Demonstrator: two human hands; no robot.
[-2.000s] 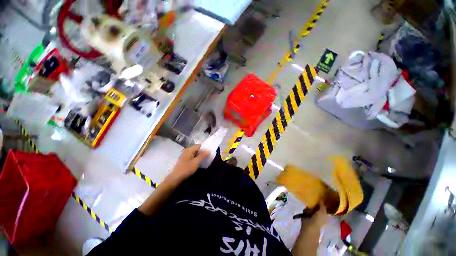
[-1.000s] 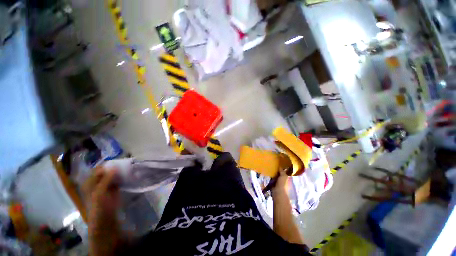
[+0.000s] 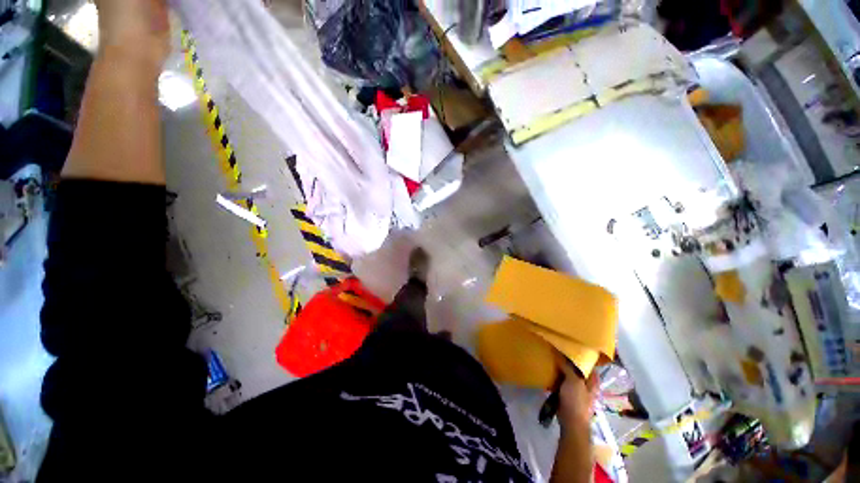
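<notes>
My left hand (image 3: 132, 24) is raised at the top left edge, partly cut off and blurred. Long white-grey fabric (image 3: 283, 104) hangs from beside it down towards the floor; the fingers' hold on it is not clearly seen. My right hand (image 3: 575, 396) is low at the right of my body and grips a folded tan-yellow pattern piece (image 3: 556, 300). A small dark item (image 3: 549, 408), too blurred to name, shows at the same hand.
A red stool or box (image 3: 325, 330) stands on the floor by black-yellow tape (image 3: 316, 241). A white table (image 3: 594, 179) with cream boards (image 3: 589, 80) and a sewing machine (image 3: 688, 316) are at the right. Red and white cloth (image 3: 405, 141) lies ahead.
My left hand has risen from the lower left to the top left, and the pale fabric now stretches out long. My right hand still holds the tan piece. The view has turned towards the sewing table.
</notes>
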